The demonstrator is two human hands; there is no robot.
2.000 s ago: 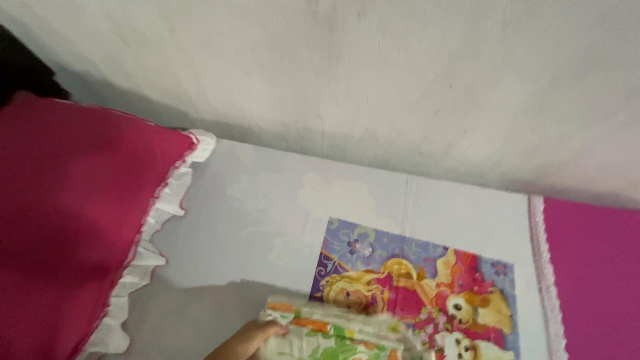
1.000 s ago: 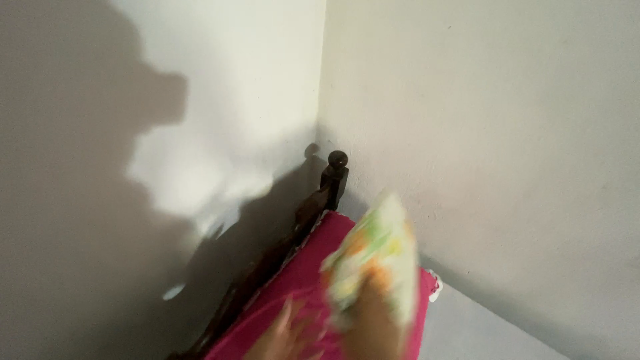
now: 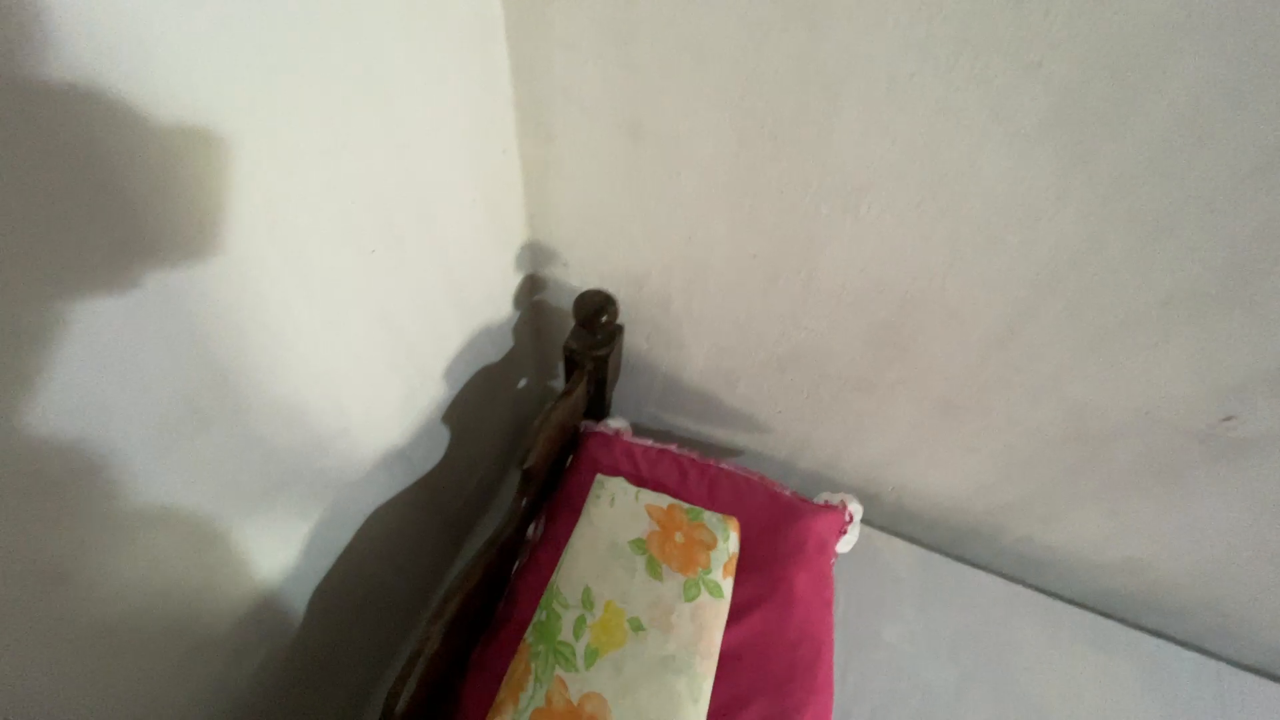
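Observation:
A folded floral cloth (image 3: pixel 640 610), cream with orange and yellow flowers and green leaves, lies flat on a magenta pillow (image 3: pixel 785 590) with a white ruffled edge. The lower end of both runs out of the frame. The pillow rests against the dark wooden headboard (image 3: pixel 540 450) of a bed. Neither my left hand nor my right hand shows in the head view now, so what they hold or touch cannot be seen.
A turned bedpost with a round knob (image 3: pixel 596 312) stands near the corner of two pale walls. The pale bed sheet (image 3: pixel 1000 620) runs along the right wall (image 3: pixel 900 250). Dark shadows fall across the left wall (image 3: pixel 300 300).
A second ago both hands were over the pillow, one holding the floral cloth; now the cloth lies on the pillow and the hands are out of view. The view has swung from the bed's middle to its corner.

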